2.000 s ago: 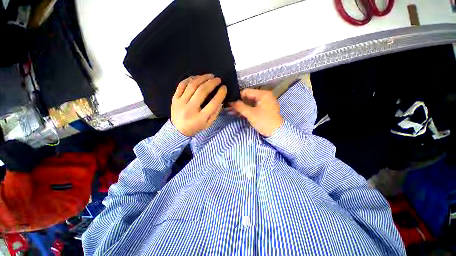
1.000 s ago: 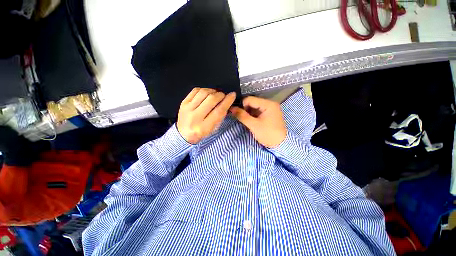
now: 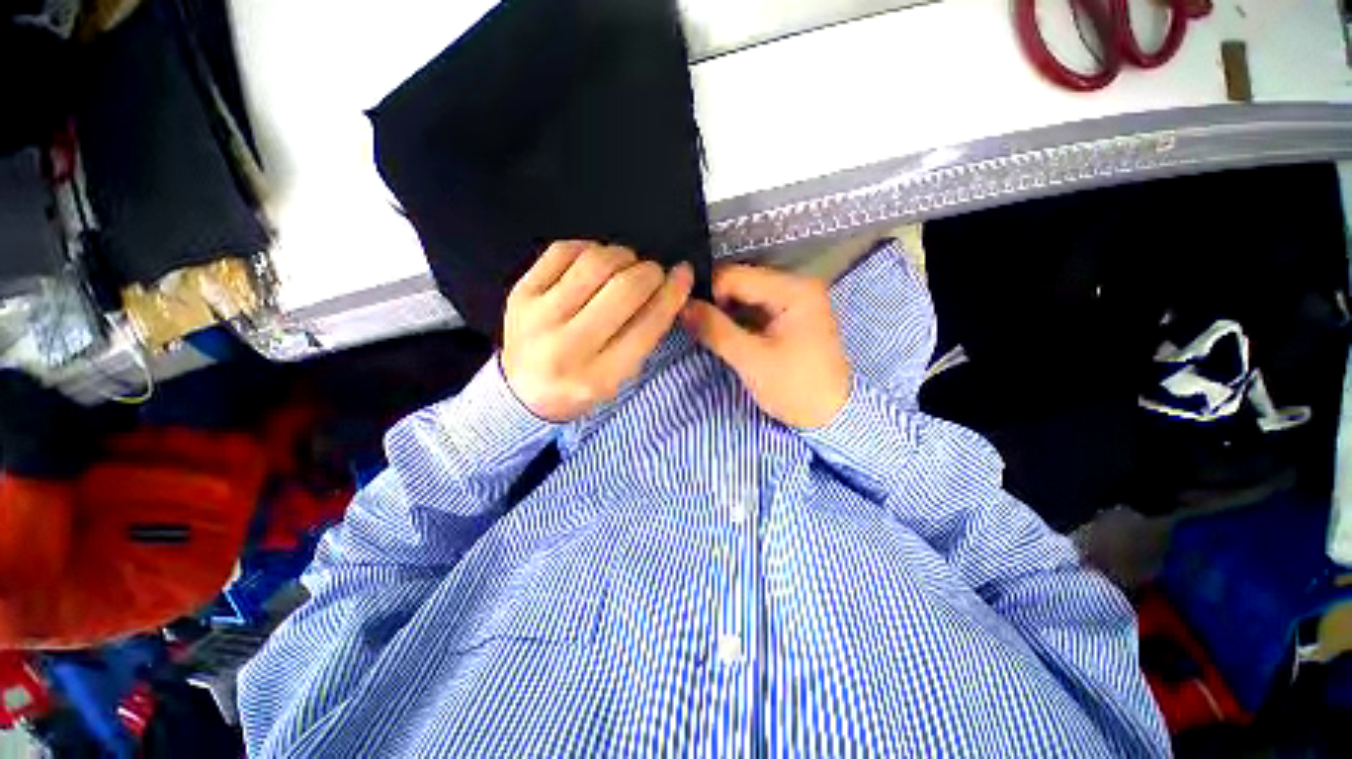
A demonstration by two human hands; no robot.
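Note:
A black fabric piece (image 3: 549, 141) lies over the white table and its front edge, with a frayed left side; its top is cut off by the picture's upper edge. My left hand (image 3: 593, 329) lies on its lower part, with fingers bent and the thumb and fingertip pinching the lower right corner. My right hand (image 3: 777, 341) pinches the same corner between thumb and forefinger. The fingertips of both hands nearly touch. The small bit of fabric between them is mostly hidden.
Dark red scissor handles (image 3: 1090, 42) lie at the table's upper right, near a small brown piece (image 3: 1235, 70). The taped grey table edge (image 3: 949, 178) curves across. Black cut pieces (image 3: 156, 156) lie at the left. An orange item (image 3: 141, 534) and a white strip (image 3: 1208, 378) are below table level.
My left hand has moved from lying flatter on the fabric to pinching its lower right corner beside my right hand. The camera view has shifted slightly.

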